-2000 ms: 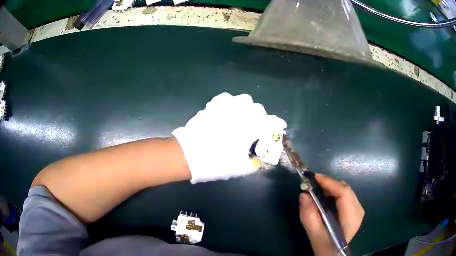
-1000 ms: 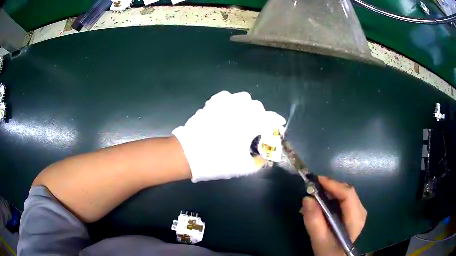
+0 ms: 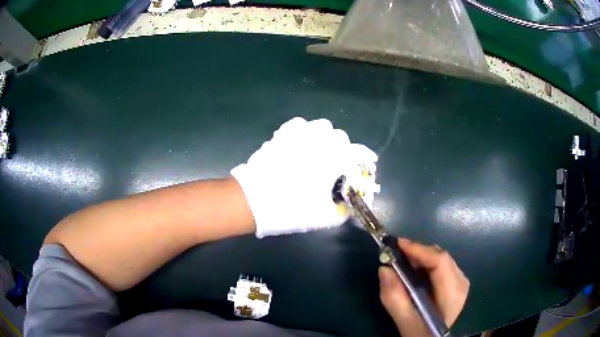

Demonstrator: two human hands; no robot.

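My left hand (image 3: 302, 181), in a white knitted glove, is closed around a white module (image 3: 366, 179) with brass contacts. The module's right side sticks out past the fingers. My bare right hand (image 3: 427, 286) holds a soldering iron (image 3: 402, 270), slanting up and left. Its tip is over the lower left part of the module's face, at a brass contact; whether it touches is hard to tell. A thin wisp of smoke rises above the module. A second white module (image 3: 250, 297) lies on the dark green bench near my body, brass parts up.
A translucent fume hood (image 3: 408, 36) stands at the far edge. Dark fixtures (image 3: 561, 214) and a small white part (image 3: 577, 147) are at the right. White parts (image 3: 3, 131) show at the left edge. A dark strip (image 3: 124, 18) lies slanted at far left.
The iron and my right hand have moved left, so the tip has gone from the module's right edge to its lower left part. The smoke wisp has changed shape. My left hand has barely moved.
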